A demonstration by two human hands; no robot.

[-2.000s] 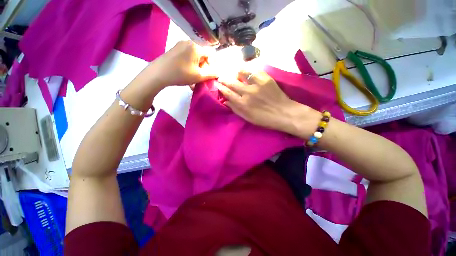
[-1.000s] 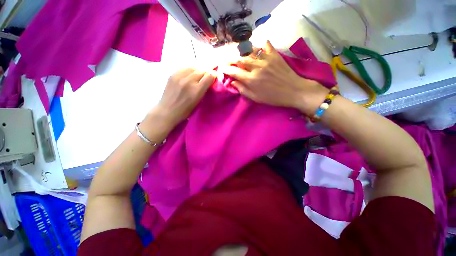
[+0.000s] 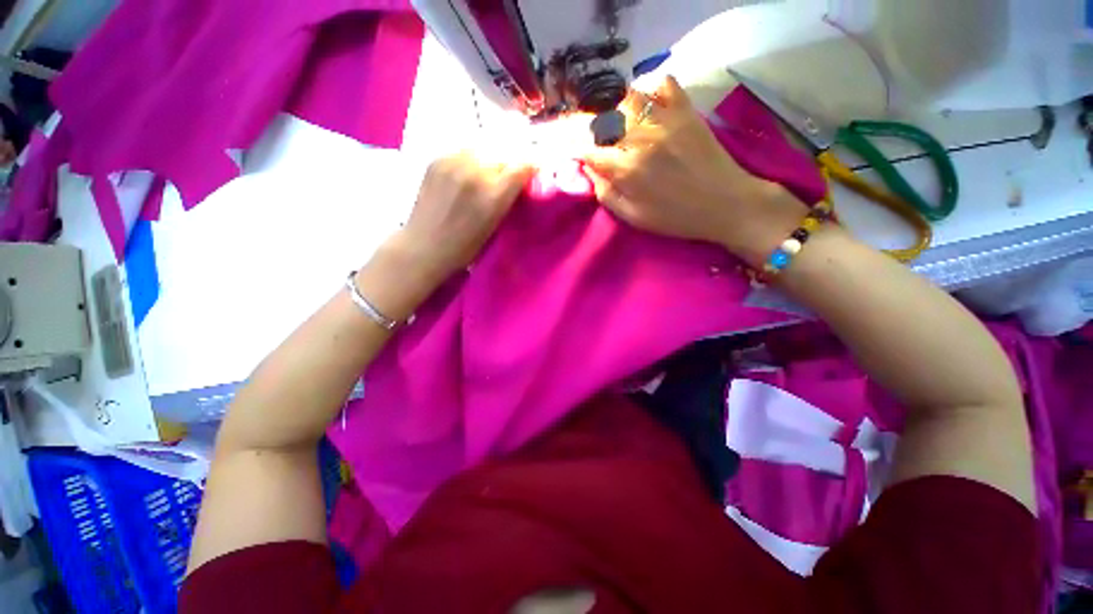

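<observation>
A magenta garment panel spreads from the needle area over the table edge to my lap. My left hand holds its far edge, fingertips washed out by the bright machine light. My right hand holds the same edge from the right, close beside the left fingertips. The presser foot and needle area sits just beyond my fingers; glare hides the exact contact. The scissors, with a green and a yellow loop, lie right of my right hand, blades pointing away.
Another magenta panel lies at the back left. A beige machine part and blue basket are at the left. Magenta and white pieces hang below the table's right edge. The machine head stands ahead.
My left hand has come down and turned beside the cloth edge, and my right hand has shifted up and right. The panel has spread further right under my right wrist.
</observation>
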